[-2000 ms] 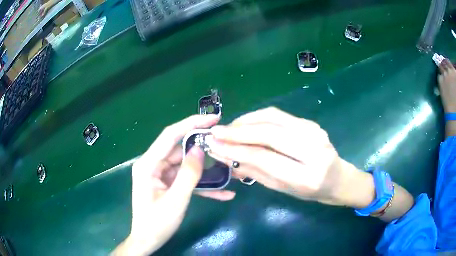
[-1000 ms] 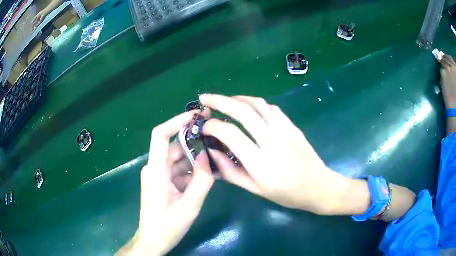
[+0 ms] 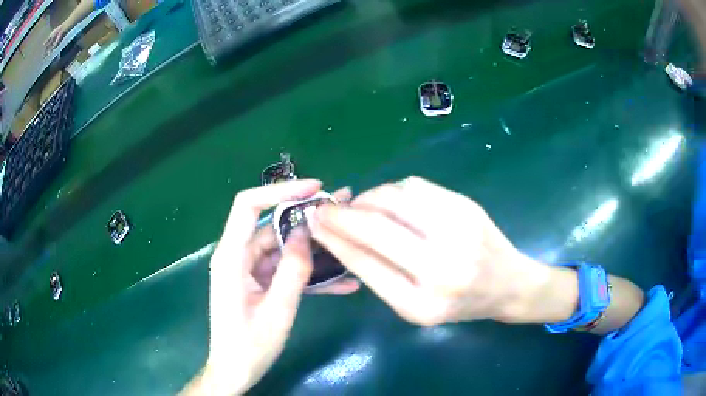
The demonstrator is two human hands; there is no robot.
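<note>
A rounded smartwatch case (image 3: 327, 267) with a pale rim and dark inside is held above the green surface at the centre. My left hand (image 3: 259, 271) grips it from the left, with the thumb over the inside and fingers round the edge. My right hand (image 3: 433, 251) has its fingertips at the upper part of the case, on small bright metallic spots. The fingertips hide what they touch, so I cannot tell if they pinch a part. A blue strap (image 3: 582, 298) is on my right wrist.
Open cases lie on the green belt (image 3: 193, 147), one just beyond my hands (image 3: 279, 172), another further right (image 3: 435, 98). A translucent tray (image 3: 255, 23) is at the far side, a black tray (image 3: 35, 151) far left, a clear bag (image 3: 135, 57) nearby. Another person's blue sleeve shows at right.
The cases on the belt have shifted left. The case I hold, turned on its side a second ago, faces up again. My right fingers have closed together at its top. The neighbour's hand has moved.
</note>
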